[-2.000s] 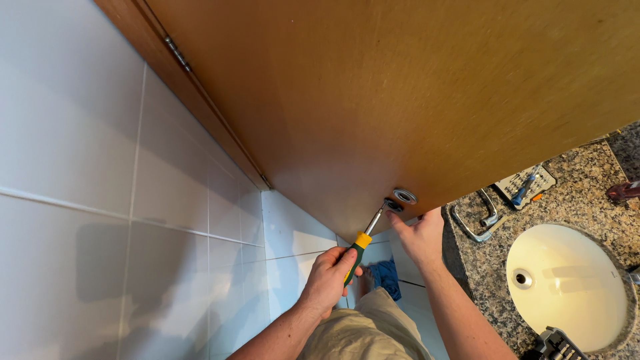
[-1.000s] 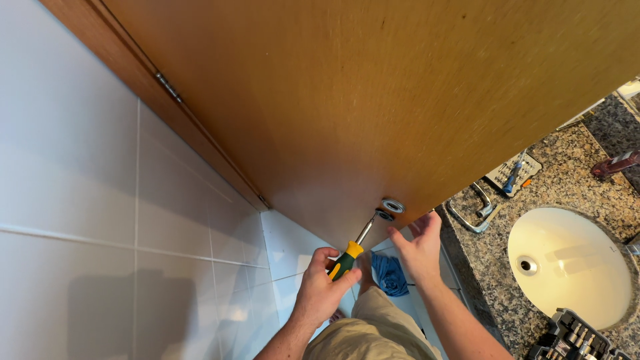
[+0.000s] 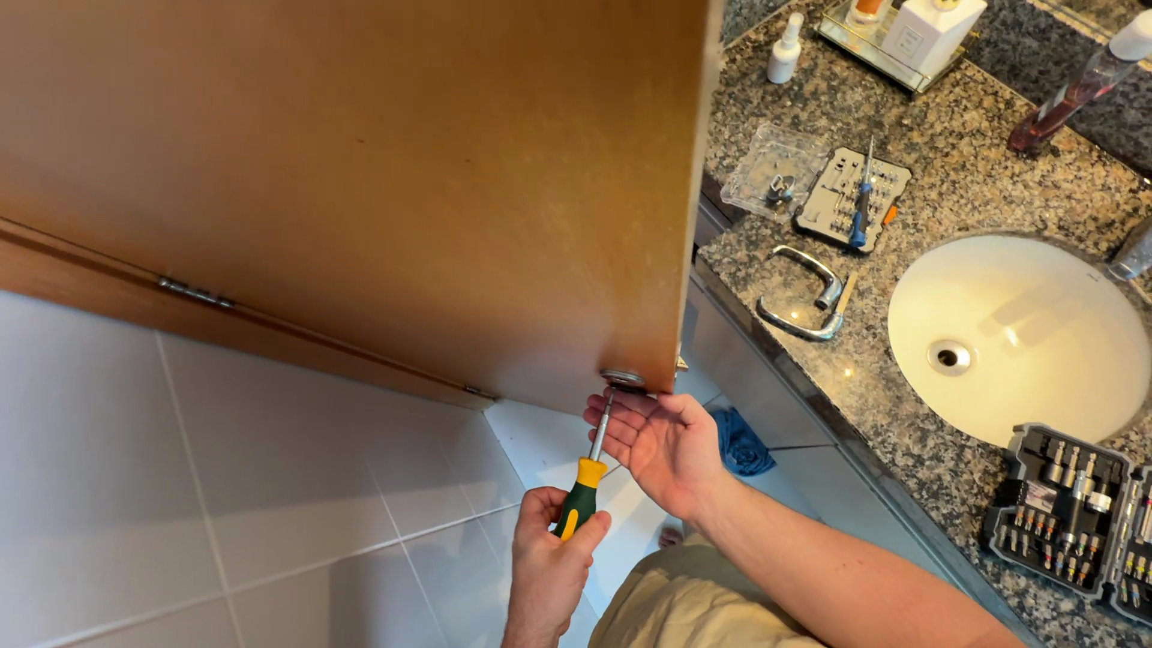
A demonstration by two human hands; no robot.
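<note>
My left hand is closed around the green and yellow handle of a screwdriver. Its shaft points up to the round metal door fittings low on the wooden door; whether the tip sits in a screw cannot be told. Palm up and fingers spread, my right hand is just under the fittings, beside the screwdriver's tip. No object shows in that palm. A latch part shows at the door's edge.
On the granite counter lie chrome door handles, a small bit set with a blue screwdriver, a clear plastic case and an open bit case beside the sink. A blue cloth is on the floor.
My right hand has turned palm up beneath the fittings, where it was at the door's edge. The screwdriver stays in my left hand. The view has swung towards the counter.
</note>
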